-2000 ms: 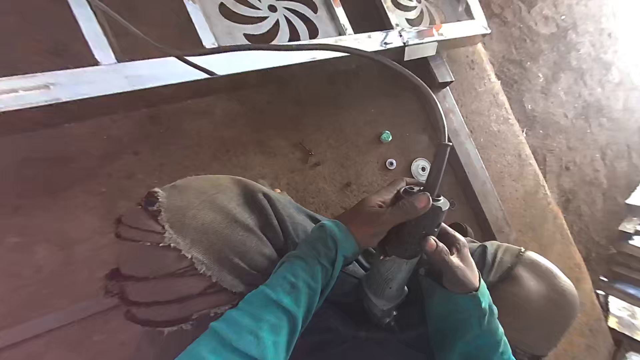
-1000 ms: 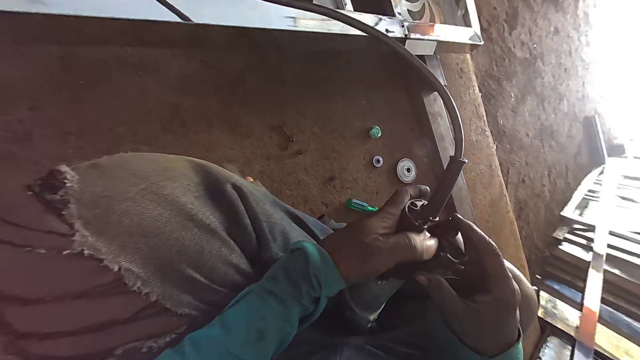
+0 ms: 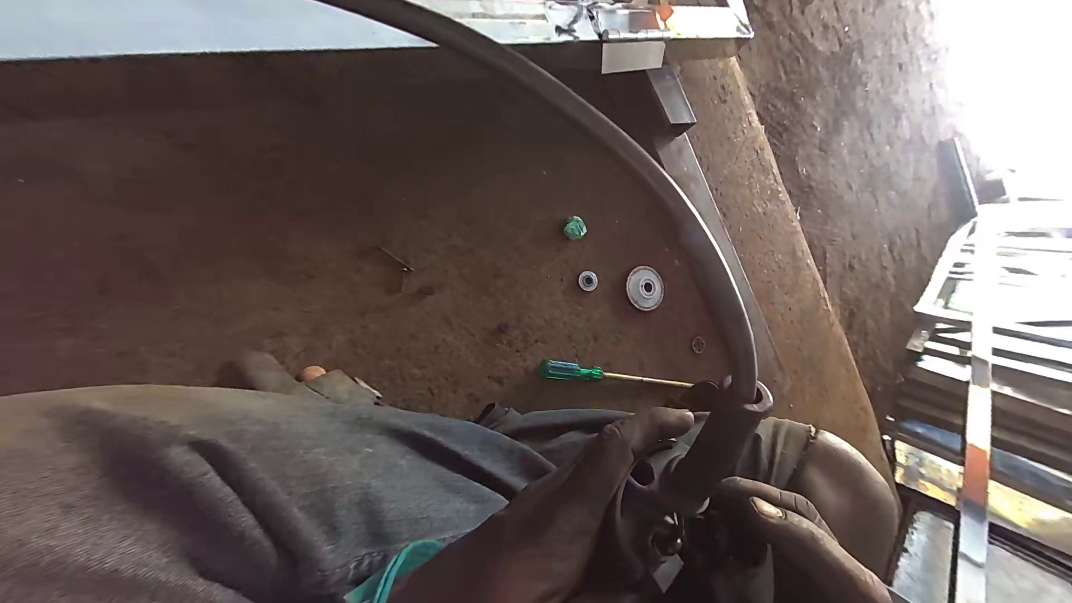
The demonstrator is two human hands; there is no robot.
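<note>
My left hand point(image 3: 578, 502) grips the dark cord end of a corded power tool point(image 3: 653, 519) from the left. On its other side, my right hand point(image 3: 796, 532) has its fingers bent against the housing. A thick black cable point(image 3: 670, 188) runs out of the tool through a rubber sleeve point(image 3: 716, 456) and arcs to the upper left. Just beyond my hands lies a screwdriver with a green handle point(image 3: 571, 370). Past it are a grey metal disc point(image 3: 645, 289), a small round ring point(image 3: 588, 281), a tiny ring point(image 3: 698, 344) and a green lump point(image 3: 574, 228). Most of the tool's body is hidden.
A pale metal frame point(image 3: 251, 29) crosses the top, with a hinge-like plate point(image 3: 632, 56) at its corner. A flat metal bar point(image 3: 729, 251) runs along the brown surface's right side. Stacked metal frames point(image 3: 976, 385) stand at the right. My trouser leg point(image 3: 276, 477) fills the lower left.
The view has moved closer to my hands. The tool's grey body, seen two seconds ago, no longer shows. The screwdriver's shaft now shows; one second ago only its green handle did.
</note>
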